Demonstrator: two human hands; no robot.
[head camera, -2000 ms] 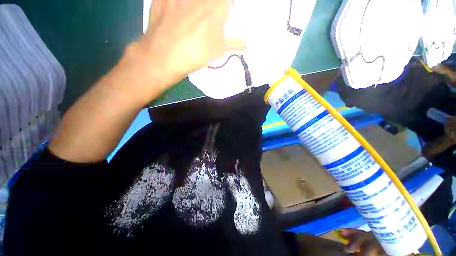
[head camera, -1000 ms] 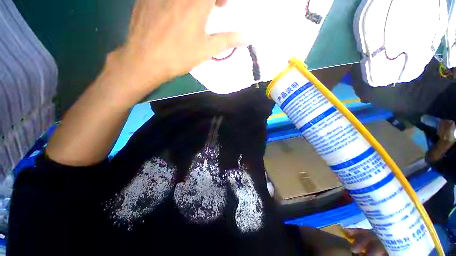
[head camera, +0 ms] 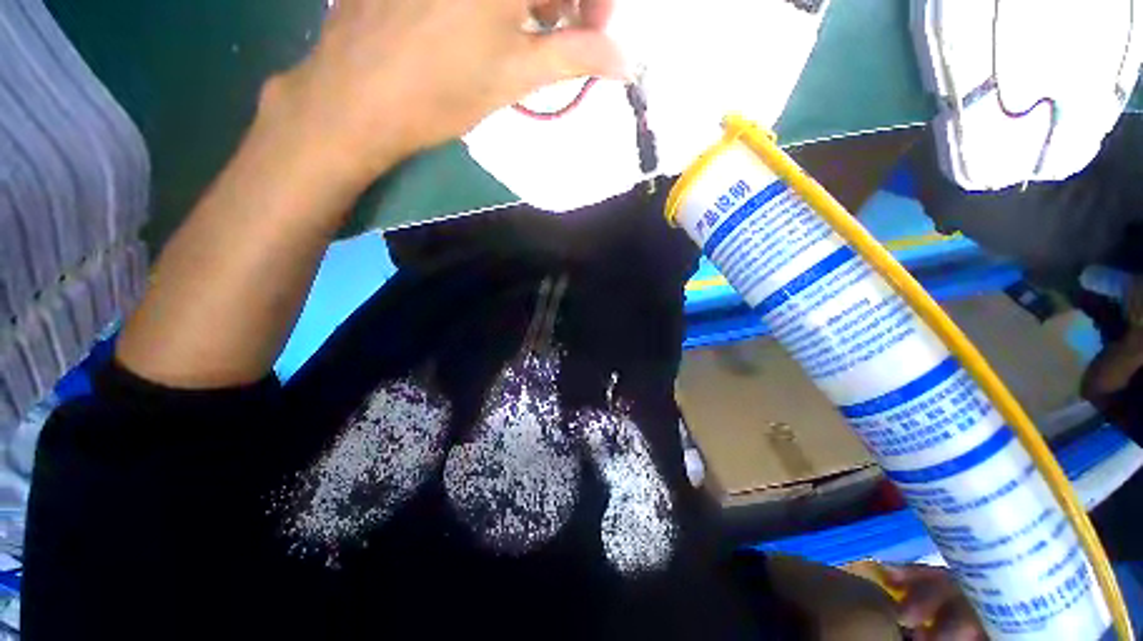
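A white plastic housing lies on the green bench, overexposed and cut off by the top edge. A dark red wire and a dark connector strip show on it. My left hand is over the housing, thumb and finger closed around a small dark part that glare leaves unclear. My right hand, partly hidden at the bottom, grips the yellow handle of the caulking gun. The gun holds a white cartridge with blue bands, its front end by the housing's near edge. The nozzle is not visible.
Stacked pale grey housings stand at the left. Another white housing with wire lies at the upper right, near a person in dark clothing. A cardboard box and blue frames are below bench level.
My left thumb and finger have closed together over the housing. The gun's front end sits slightly higher in view. The neighbouring housing appears farther right and higher.
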